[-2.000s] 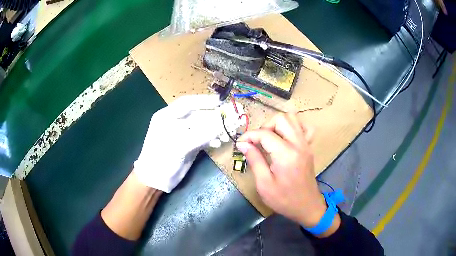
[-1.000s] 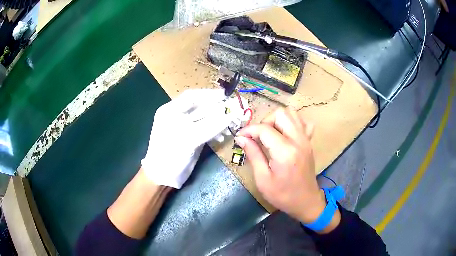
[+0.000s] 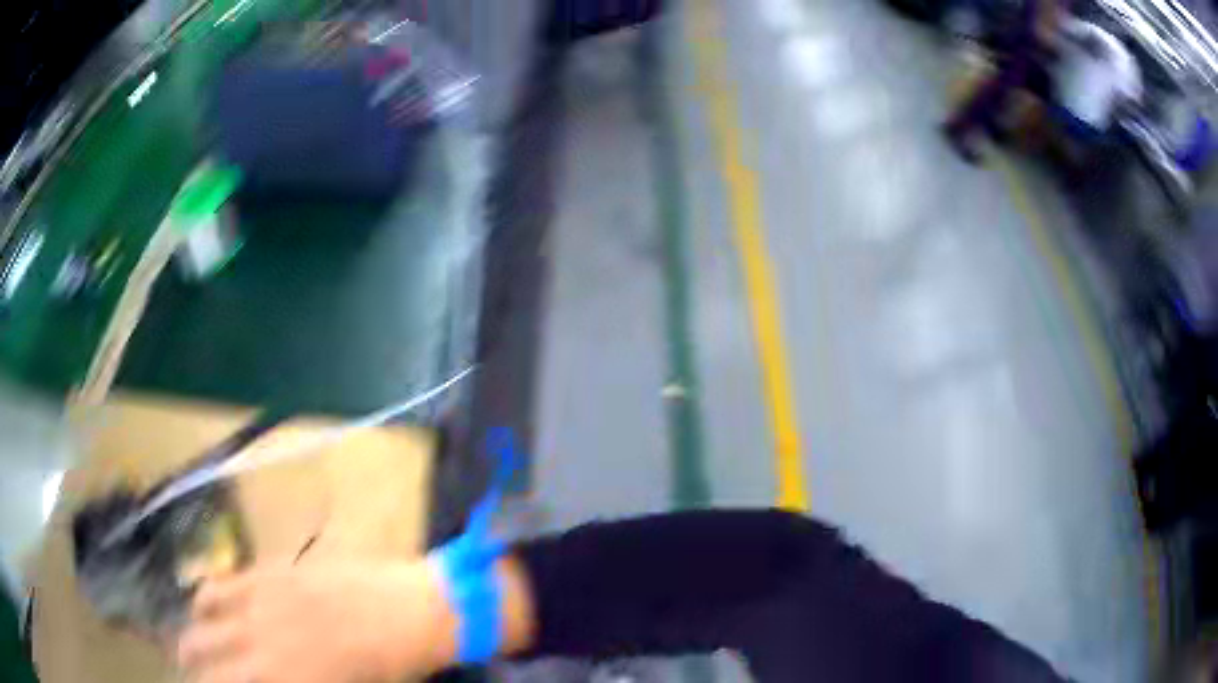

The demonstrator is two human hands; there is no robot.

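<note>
The picture is strongly blurred. My right hand (image 3: pixel 314 624) is bare, at the lower left, near the iron stand; whether its fingers hold anything cannot be told. A blue wrist strap (image 3: pixel 473 596) is around my right wrist. The dark iron stand (image 3: pixel 127 567) sits on the cardboard mat (image 3: pixel 354 500), with its yellowish sponge (image 3: pixel 211 544) partly beside my fingers. The soldering iron (image 3: pixel 221 460) shows as a blurred dark shape with a pale tube near it. My left hand, the circuit board and the wires are not in view.
A dark blue-grey box (image 3: pixel 314 127) stands on the green bench (image 3: pixel 307 287). A spool with bright green ends (image 3: pixel 206 220) is left of it. Grey floor (image 3: pixel 608 294) with green and yellow lines runs along the right. Blurred people (image 3: pixel 1055 80) are at the far upper right.
The view has swung to the right, so stand and mat now lie at the lower left. My left hand and the board have left the picture. My right arm now reaches leftward across the bottom.
</note>
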